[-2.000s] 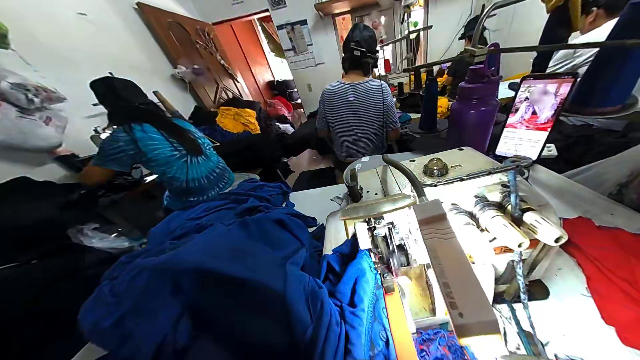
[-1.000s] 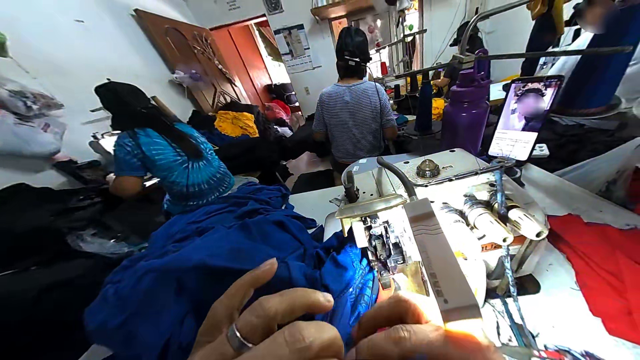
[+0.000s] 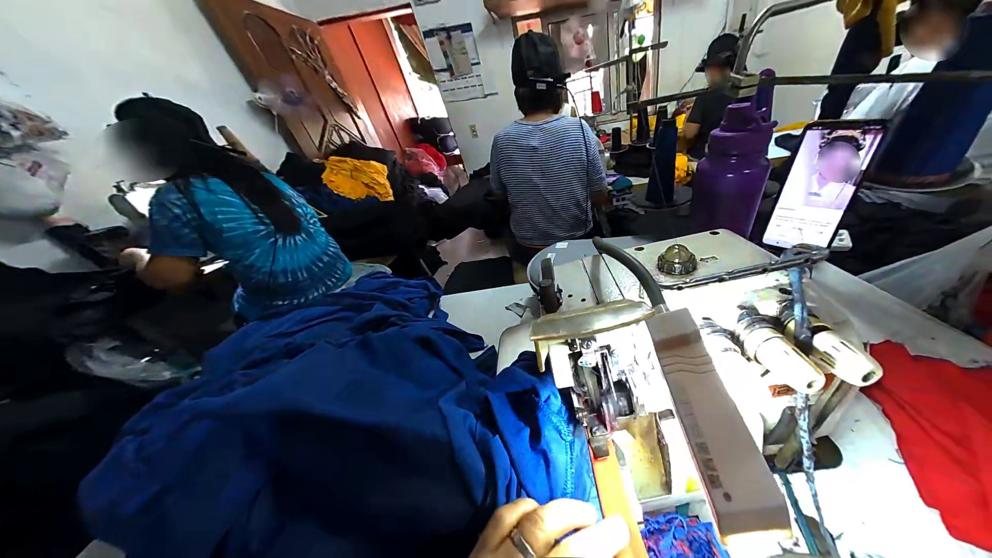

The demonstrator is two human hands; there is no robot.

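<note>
My left hand (image 3: 535, 531), with a ring on one finger, is at the bottom edge, its curled fingers on the edge of the blue fabric (image 3: 333, 411); a bit of blue shows between them. Brightly lit fingertips (image 3: 601, 536) beside it may be my right hand's; the rest is cut off. The fabric lies heaped left of the sewing machine (image 3: 612, 318), and its stitched edge runs up to the lit needle and presser foot area (image 3: 601, 387). An orange strip (image 3: 612, 496) lies right of that edge. A long grey bar-shaped device (image 3: 717, 434) slants across the machine's front.
Red fabric (image 3: 938, 434) lies at the right. Blue and red thread scraps (image 3: 682, 535) are below the machine. Behind stand a purple bottle (image 3: 732, 170), a phone (image 3: 825, 186) and thread cones (image 3: 663, 163). Several people sit farther back. A metal rail (image 3: 876, 79) crosses the upper right.
Two hands lay across the fabric's front a second ago; now only fingers show, lower down at the bottom edge. Two seconds ago no hand was in view. The phone's screen picture has changed.
</note>
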